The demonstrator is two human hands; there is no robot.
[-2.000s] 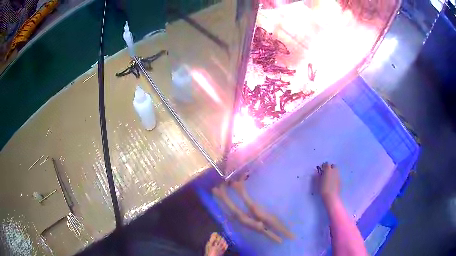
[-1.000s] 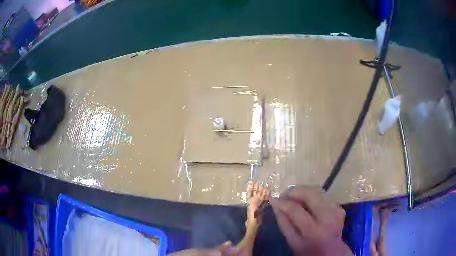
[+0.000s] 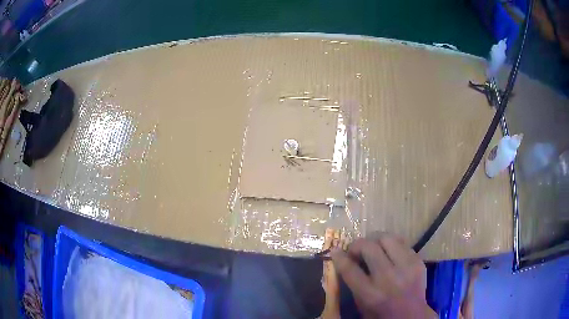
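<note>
A tan figure leg (image 3: 331, 290) stands toes up at the bench's near edge, its lower end cut off by the frame. My right hand (image 3: 387, 274) is beside the foot, thumb and finger pinching a small dark strap (image 3: 324, 253) that lies across the foot. The fingers hide part of the strap and the foot's right side. My left hand is not in view. The cardboard work pad (image 3: 268, 180) lies beyond the foot, with a tiny round white cap (image 3: 291, 147) and a thin pale stick (image 3: 312, 159) on it.
A black cable (image 3: 465, 177) crosses the right side. Two white glue bottles (image 3: 503, 156) lie near a metal rod (image 3: 515, 218). A black strapped item (image 3: 53, 124) lies left. Blue crates (image 3: 199, 302) stand below the bench edge; a green belt (image 3: 281, 17) runs behind.
The view has swung from the right-hand crate back to the bench. My right hand has come from that crate to the foot with the strap. My left hand's fingers have left the frame.
</note>
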